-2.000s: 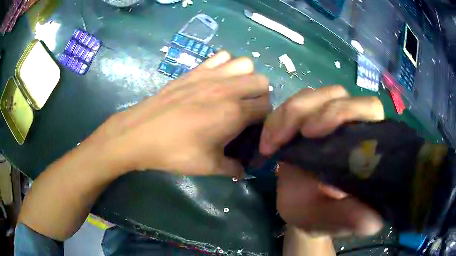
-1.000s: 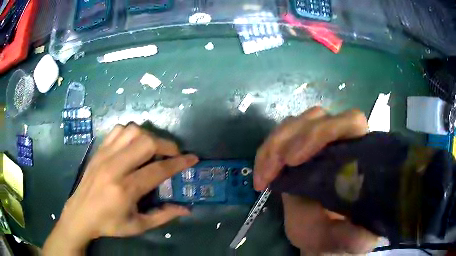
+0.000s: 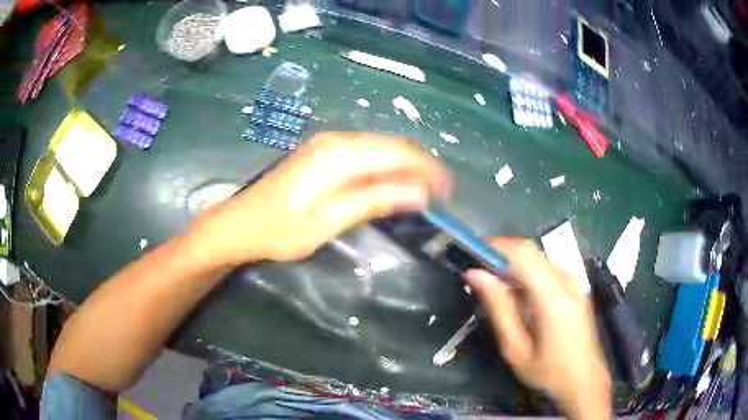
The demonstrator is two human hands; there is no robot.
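A dark phone body with a blue edge (image 3: pixel 466 238) is held tilted between my two hands above the mat; it is blurred. My left hand (image 3: pixel 336 193) covers its upper left end, fingers curled over it. My right hand (image 3: pixel 541 316) pinches its lower right end between thumb and fingers. A thin silver strip (image 3: pixel 453 340) lies on the mat below it, left of my right hand. A dark, thick-handled tool, perhaps the screwdriver (image 3: pixel 615 320), lies right of my right hand.
On the green mat (image 3: pixel 197 312) are an open yellow box (image 3: pixel 70 172), a purple keypad (image 3: pixel 141 121), blue keypads (image 3: pixel 279 119), a pale keypad (image 3: pixel 531 102), a red tool (image 3: pixel 584 127) and white scraps. A keypad phone (image 3: pixel 592 61) lies behind, a cup of grey bits (image 3: pixel 195 34) at upper left.
The black tool has left my right hand, which now grips the phone body. The phone body has been lifted off the mat and tilted. The view has turned.
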